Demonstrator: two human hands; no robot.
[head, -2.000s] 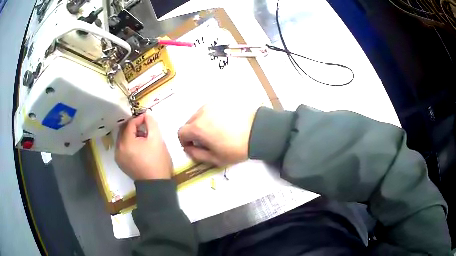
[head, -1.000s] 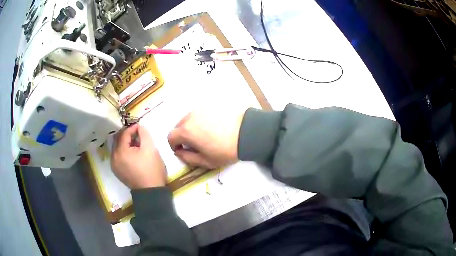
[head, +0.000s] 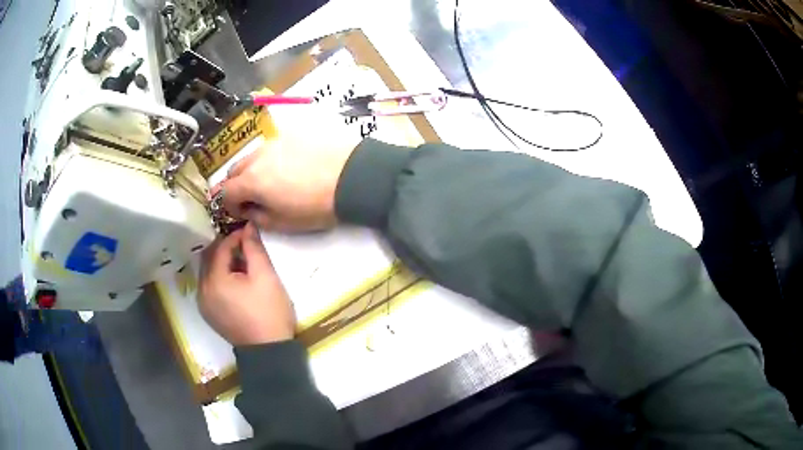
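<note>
The white sewing machine head (head: 114, 211) with a blue emblem stands at the left. My left hand (head: 244, 286) is just right of its needle area (head: 220, 211), with thumb and index fingertip pinched together. My right hand (head: 286, 180) reaches to the same needle area from the right, its fingers bent close above my left fingertips. Any thread or small part between the fingertips is too small to tell. My right hand partly covers the yellow plate (head: 236, 139) with dark print.
White paper with handwriting, framed by brown tape (head: 387, 70), lies on the white table. Thread snips (head: 387, 104) with a looped black cord (head: 537, 110) lie at the back. A pink stick (head: 282, 100) is beside the machine. Thin thread bits lie near the front tape.
My right hand has moved left from over the paper to the needle area, beside my left hand. My left hand has stayed near the needle area. The view has shifted slightly.
</note>
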